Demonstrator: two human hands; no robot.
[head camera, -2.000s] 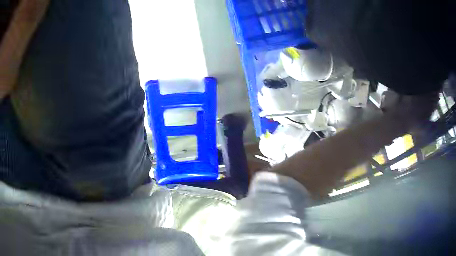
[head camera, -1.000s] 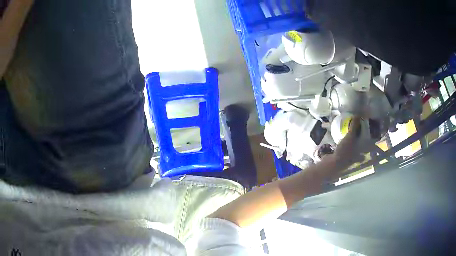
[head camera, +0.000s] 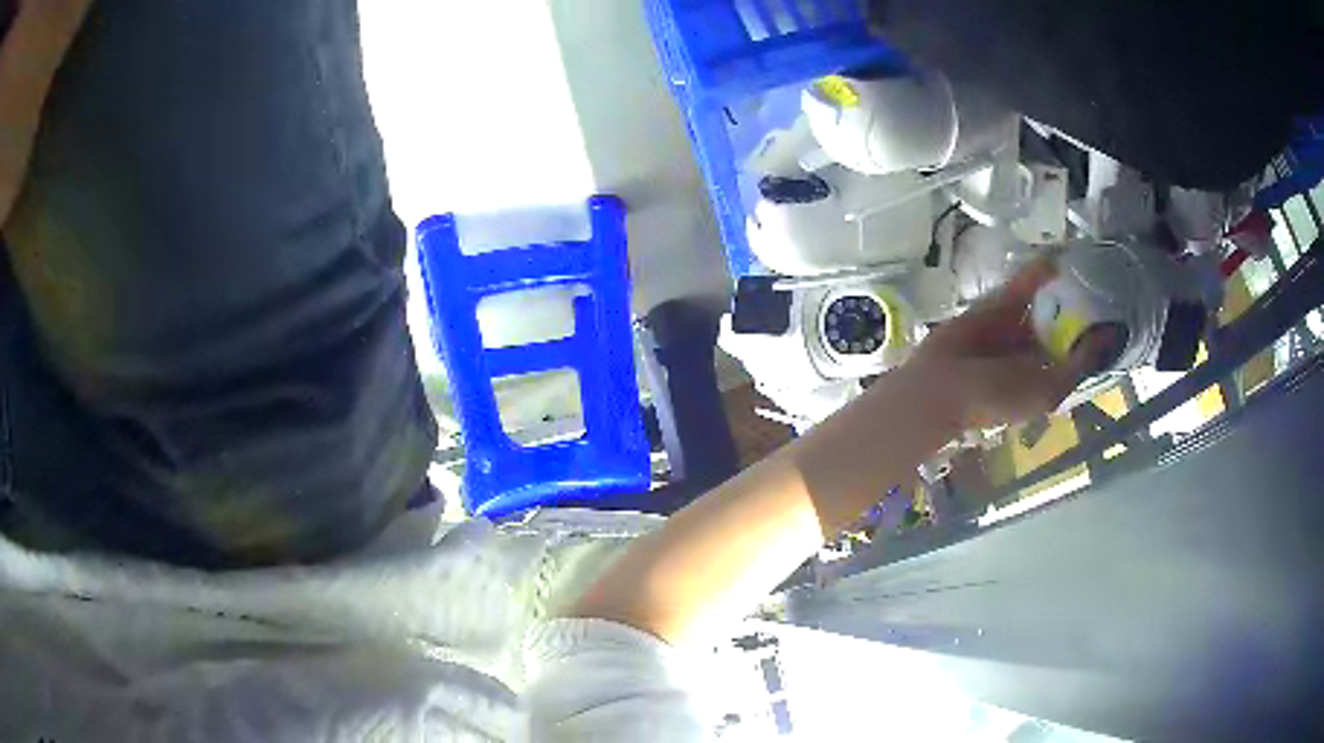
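My right hand (head camera: 1002, 356) reaches in from the bottom centre and grips a white dome camera (head camera: 1111, 298) with a yellow patch, at the right side of a blue slatted crate (head camera: 712, 160). Several more white cameras lie jumbled in the crate. One white camera (head camera: 857, 322) shows its black lens face with an LED ring beside my wrist. Another (head camera: 886, 124) with a yellow patch lies higher up. My left hand is not in view; a strip of bare skin shows at the upper left edge, and I cannot tell whose it is.
A blue plastic step stool (head camera: 545, 363) is on the pale floor left of the crate. A leg in dark blue jeans (head camera: 218, 290) fills the left side. A large dark shape covers the top right. A grey curved surface (head camera: 1104, 581) is at the lower right.
My right hand has drawn back from under the dark shape and now holds a camera at the crate's right side. The camera with the LED ring now shows left of my hand.
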